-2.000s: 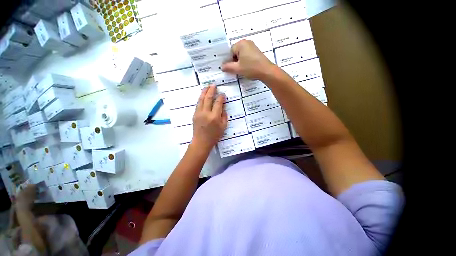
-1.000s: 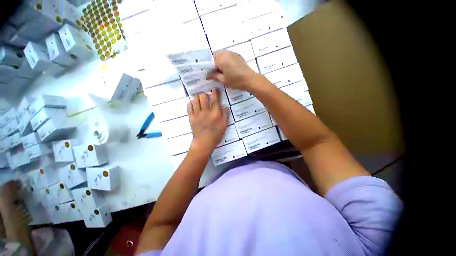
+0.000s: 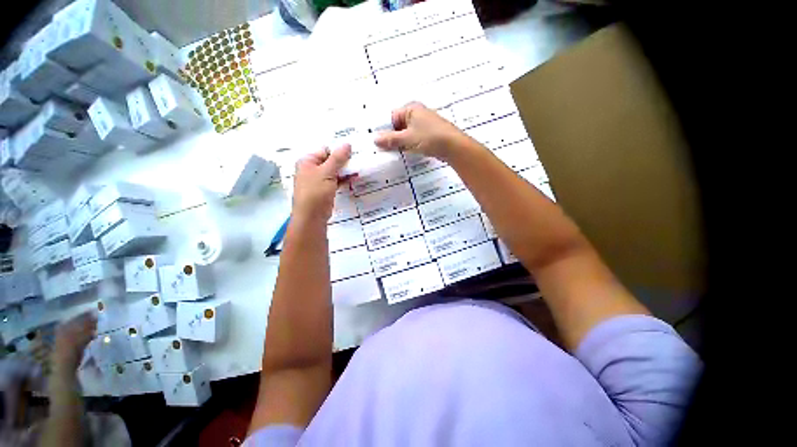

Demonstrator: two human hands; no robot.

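A white label strip [image 3: 360, 147] is stretched between my two hands above the block of white product cartons [image 3: 461, 188]. My left hand [image 3: 322, 179] pinches its left end between thumb and fingers. My right hand [image 3: 418, 133] pinches its right end. The strip is overexposed, with faint dark print and a small dark dot near its top. Cartons nearest me show small dark print; it cannot be told whether the strip touches the cartons beneath.
Blue-handled cutters [image 3: 278, 237] lie left of my left forearm, partly hidden. A white label roll [image 3: 205, 248] stands further left. Gold-sealed cartons [image 3: 201, 321] and a seal sheet [image 3: 218, 77] are at left. A brown carton [image 3: 603, 166] is at right. Another person's hand [image 3: 74, 336] is lower left.
My left hand has lifted from the cartons and moved up and left onto the strip. The long strip lying over the cartons now shows as a short piece between both hands.
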